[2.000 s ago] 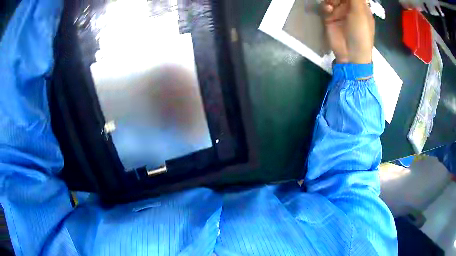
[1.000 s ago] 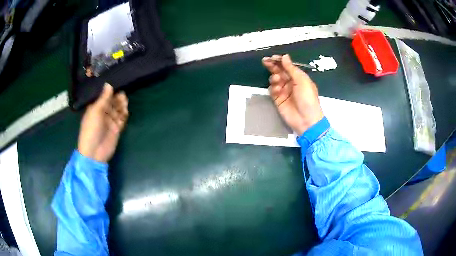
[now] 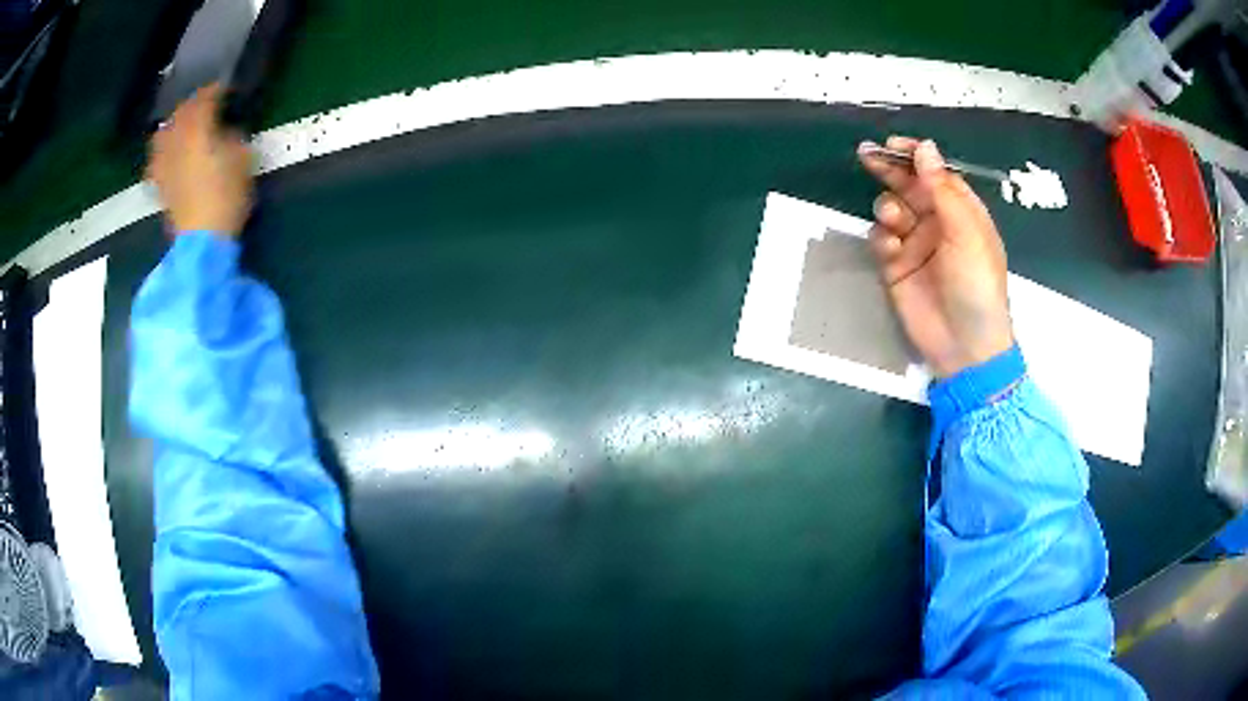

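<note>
My right hand (image 3: pixel 944 253) holds thin tweezers (image 3: pixel 969 167) between thumb and fingers, with a clump of white scraps (image 3: pixel 1036 186) at the far end. It is over a white backing sheet (image 3: pixel 1081 363) that bears a grey block of pads (image 3: pixel 846 304). My left hand (image 3: pixel 203 164) is blurred at the upper left, at the conveyor's white edge. It overlaps the near end of a blurred dark-framed device (image 3: pixel 208 52) with a silver area, cut off by the top edge. I cannot tell whether it grips the device.
A red bin (image 3: pixel 1163 192) stands at the right, with a clear strip (image 3: pixel 1229 342) beside it. The conveyor's white edge (image 3: pixel 657 80) curves across the back. A white strip (image 3: pixel 85 452) and a grey fan-like grille (image 3: pixel 21 589) are at the left. A translucent bottle-like object (image 3: pixel 1143 75) stands behind the bin.
The framed device has left the bench in front of me and moved to the upper left, farther away than a second ago. My left hand has moved up and left. My right hand still holds the tweezers.
</note>
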